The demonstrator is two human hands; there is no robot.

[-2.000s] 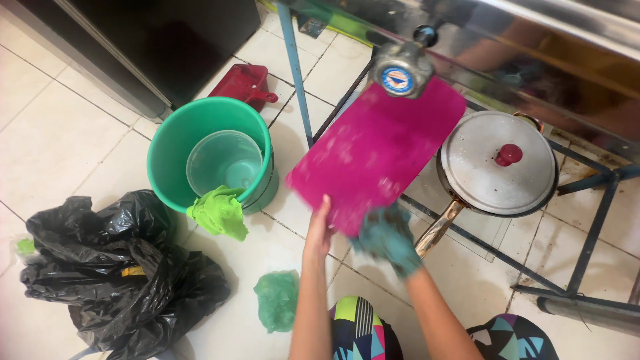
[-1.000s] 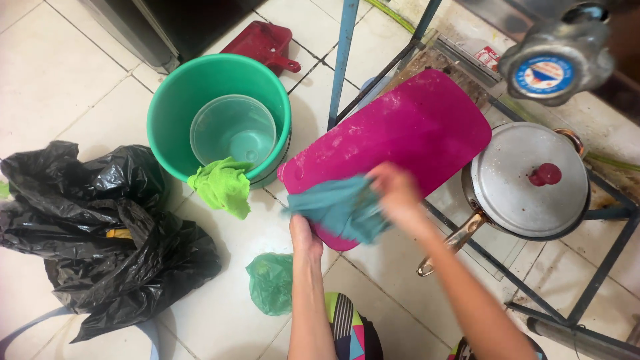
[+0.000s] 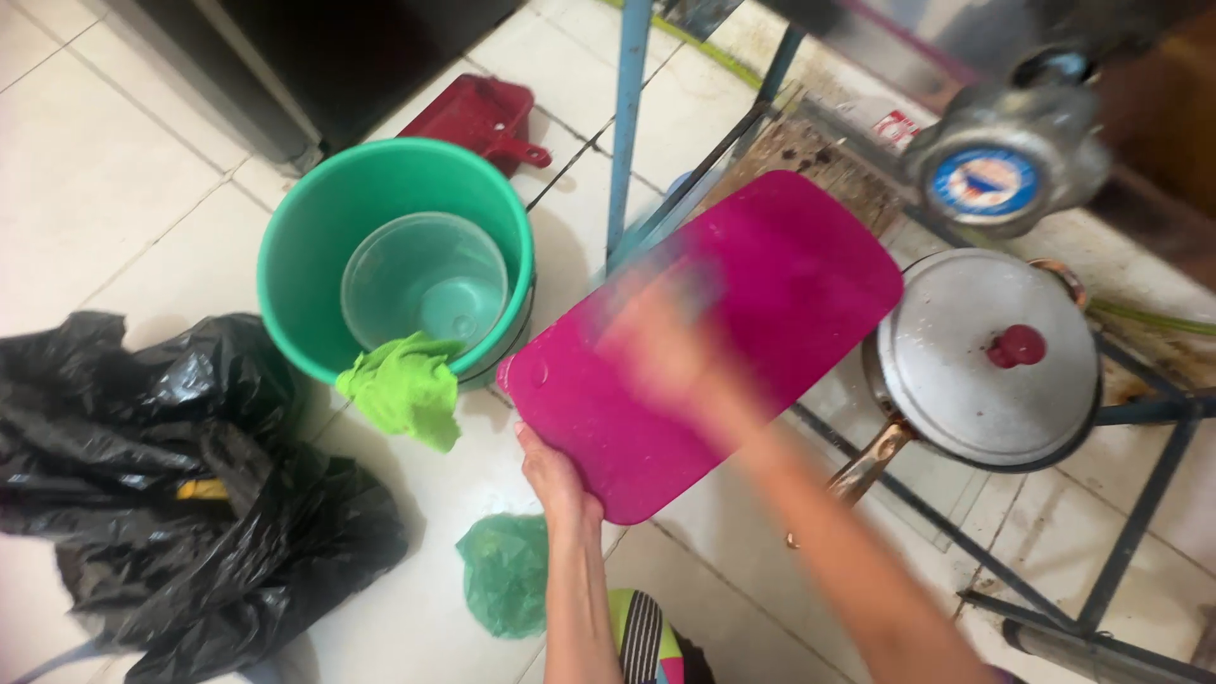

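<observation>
My left hand (image 3: pixel 562 489) grips the lower left edge of a magenta rectangular plastic board (image 3: pixel 779 313), its thumb at the edge and its other fingers hidden beneath. Over the board's upper left part, my right hand (image 3: pixel 655 342) is blurred and holds a blue-grey cloth (image 3: pixel 679 271) against the surface. Left of the board stands a green plastic bucket (image 3: pixel 313 223) with a clear plastic tub (image 3: pixel 427 275) inside. A lime-green cloth (image 3: pixel 407 388) hangs over the bucket's near rim.
A lidded metal pan (image 3: pixel 983 380) sits on the blue metal frame (image 3: pixel 1135 513) at right, below a gas regulator (image 3: pixel 988 180). A black plastic bag (image 3: pixel 218 513) lies left, a green plastic bag (image 3: pixel 508 575) near my left forearm, a red dustpan (image 3: pixel 484 114) behind the bucket.
My right hand and the blue-grey cloth have moved up from the board's lower left end toward its upper edge. My left hand still holds the board.
</observation>
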